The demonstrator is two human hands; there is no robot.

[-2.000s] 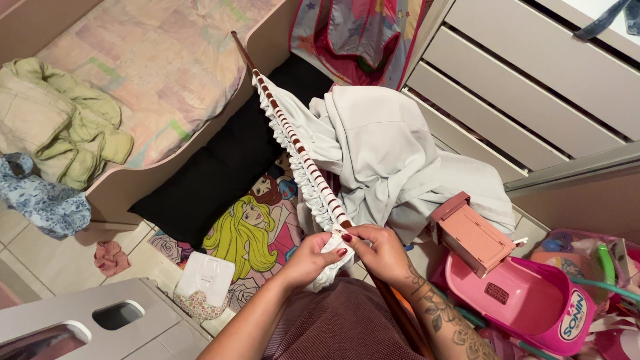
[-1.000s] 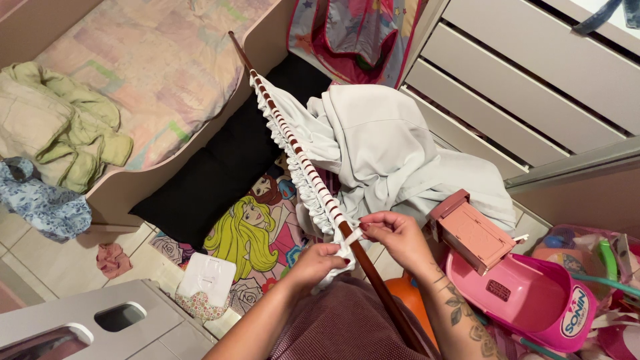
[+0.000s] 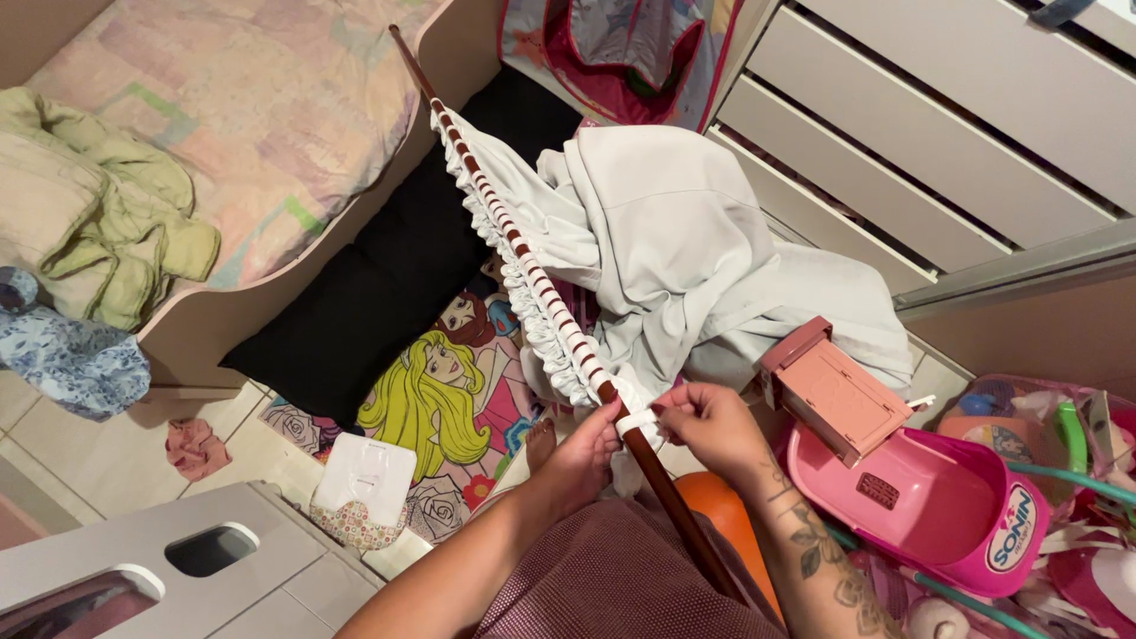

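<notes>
A dark reddish-brown curtain rod [image 3: 661, 493] runs diagonally from the upper left down over the lap. White curtain fabric [image 3: 674, 222] is gathered along it, its loops threaded on the rod, and the bulk lies in a heap to the right. My left hand [image 3: 581, 457] is on the rod's left side, thumb by the lowest white loop [image 3: 634, 421], its other fingers partly behind the fabric. My right hand [image 3: 710, 426] pinches the curtain's edge just right of the rod, beside that same loop. The rod's lower end is hidden.
A bed [image 3: 266, 106] with a green blanket [image 3: 106, 204] stands at left, a black cushion [image 3: 355, 302] beside it. A princess-print mat [image 3: 426, 399] lies on the floor. At right are a pink toy tub [image 3: 914, 506], a toy box [image 3: 839, 390] and white drawers [image 3: 887, 106].
A white loop now spans the rod between my hands, a little lower than the other loops. Both hands stay near the lower end of the gathered curtain.
</notes>
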